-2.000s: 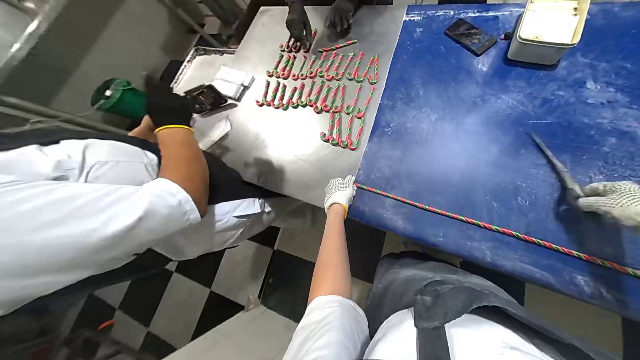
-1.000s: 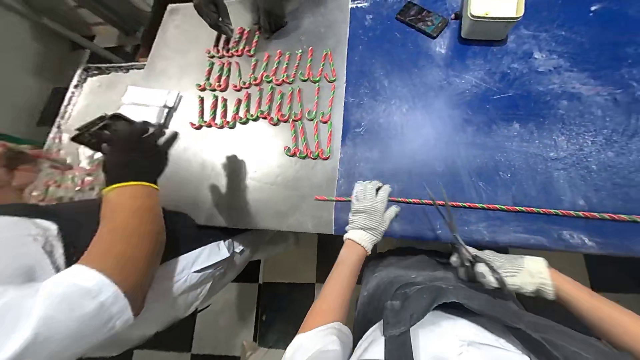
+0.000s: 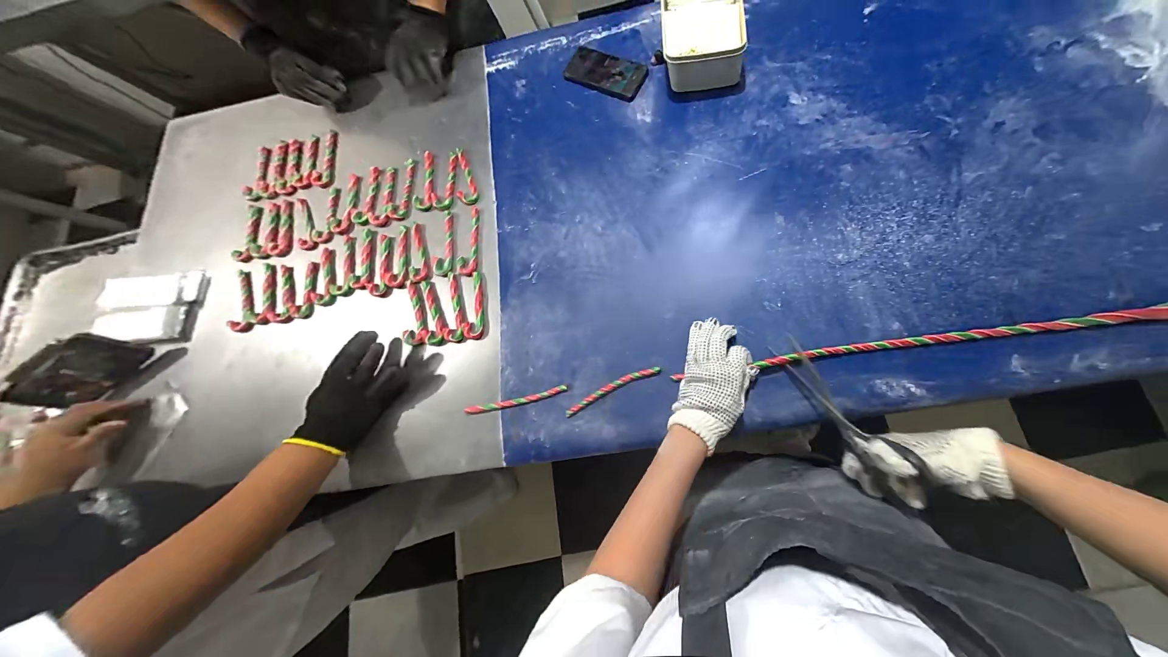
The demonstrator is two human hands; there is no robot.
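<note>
My left hand (image 3: 713,379), in a white dotted glove, lies over the left end of a long twisted red, green and white candy rope (image 3: 940,339) on the blue table surface. A short bit of candy shows left of its fingers. My right hand (image 3: 899,467), in a white knit glove, holds scissors (image 3: 835,406) whose blades reach the rope just right of my left hand. Two short cut candy sticks lie to the left, one (image 3: 613,391) on the blue surface, the other (image 3: 516,400) across its border with the metal.
Rows of hooked candy canes (image 3: 365,260) cover the metal table (image 3: 456,392). A co-worker's black-gloved hand (image 3: 351,392) is beside them; another person's dark-gloved hands (image 3: 310,78) are at the far edge. A phone (image 3: 606,73) and a white tub (image 3: 703,55) stand at the back.
Two short cut sticks now lie left of my left hand, where one second ago the rope's end projected past it. The scissors, in my right hand one second ago too, are still at the rope.
</note>
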